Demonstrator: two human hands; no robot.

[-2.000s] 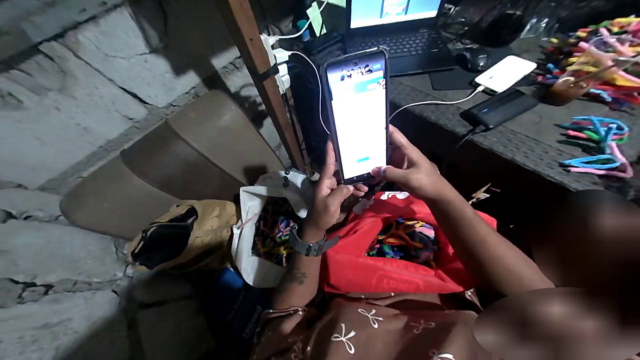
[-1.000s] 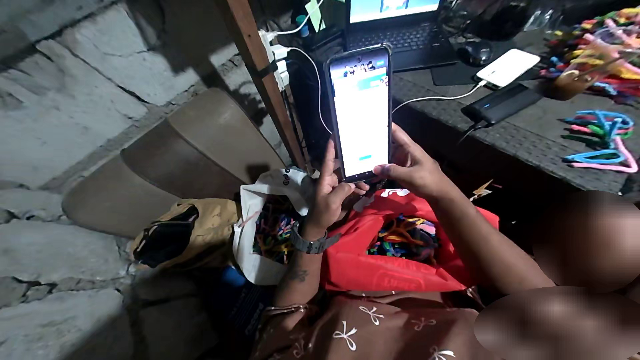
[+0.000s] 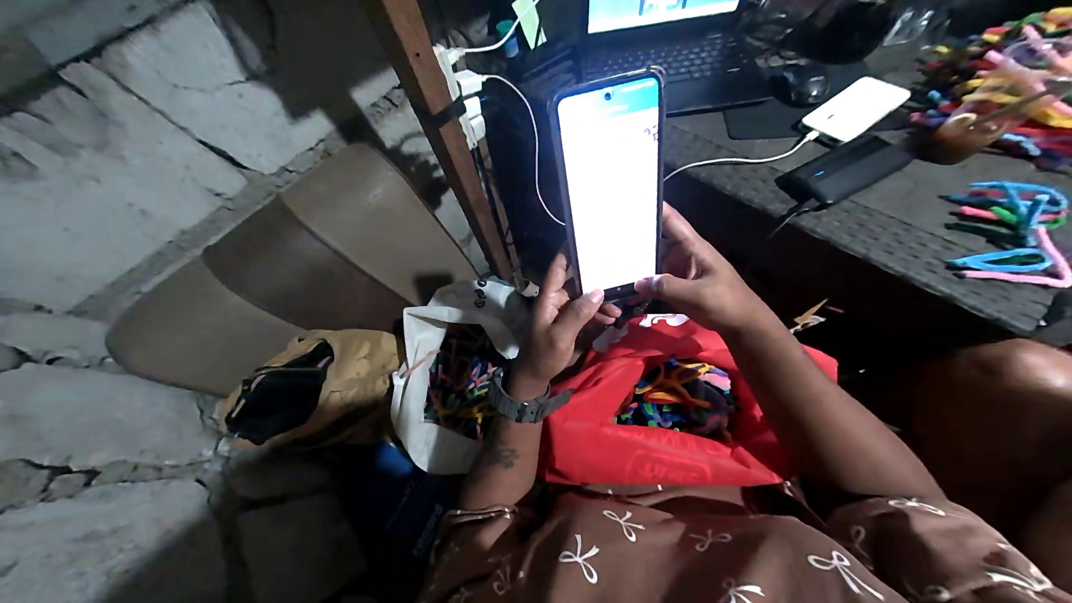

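Both of my hands hold a smartphone (image 3: 611, 193) upright, its bright screen towards me. My left hand (image 3: 557, 322) grips its lower left corner and wears a dark wristwatch (image 3: 526, 404). My right hand (image 3: 699, 280) holds the lower right side, thumb at the bottom edge of the screen. Below the hands lies a red fabric bag (image 3: 695, 456) with many coloured pipe cleaners (image 3: 678, 395) in it. Left of it, a white bag (image 3: 410, 419) holds more of them.
On the dark table at the right are a laptop (image 3: 678, 63), a mouse (image 3: 802, 84), a white device on a cable (image 3: 856, 109), a black power bank (image 3: 842, 172) and piles of pipe cleaners (image 3: 1026, 226). A tan bag (image 3: 364, 377) lies by the stone wall. A cable runs behind the phone.
The phone's screen shows a different, mostly white page. Both hands keep their hold on the phone in much the same place.
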